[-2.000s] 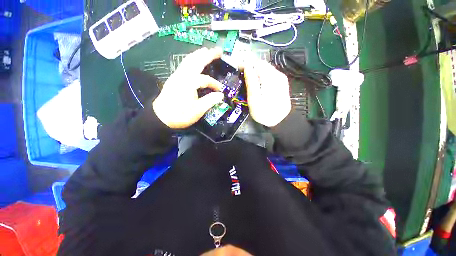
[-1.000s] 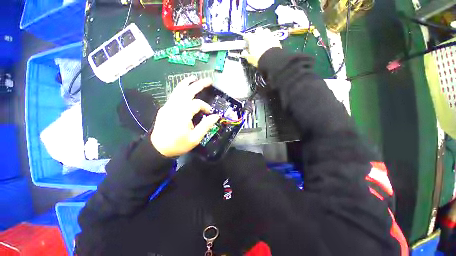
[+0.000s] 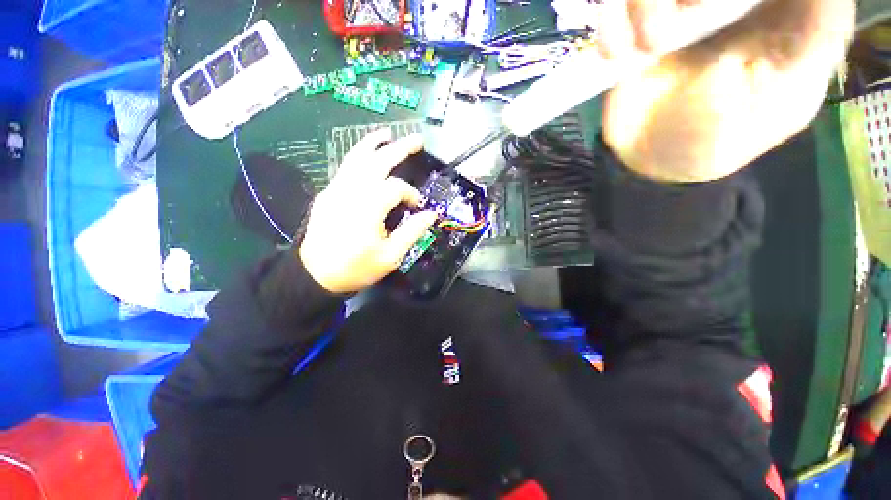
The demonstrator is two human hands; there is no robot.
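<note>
My left hand [image 3: 360, 220] holds the open black housing [image 3: 430, 278] by its left side, thumb and fingers at its rim and inside parts. A green circuit board [image 3: 417, 252] and thin red, yellow and blue wires [image 3: 464, 226] show inside the housing. My right hand [image 3: 718, 93] is raised large near the camera at the upper right. It grips a long white-handled tool [image 3: 557, 98]. The tool's thin dark shaft points down-left to the housing's upper part; whether its tip touches is unclear.
A white power strip [image 3: 237, 78] lies back left, with green circuit boards [image 3: 363, 90] beside it. Red [image 3: 366, 18] and blue [image 3: 451, 20] containers stand at the back. A black cord [image 3: 547, 146] lies right of the housing. A blue bin [image 3: 73, 332] is at the left.
My right hand has come from the back of the bench toward the camera with the white-handled tool now over the housing. My left hand keeps hold of the housing.
</note>
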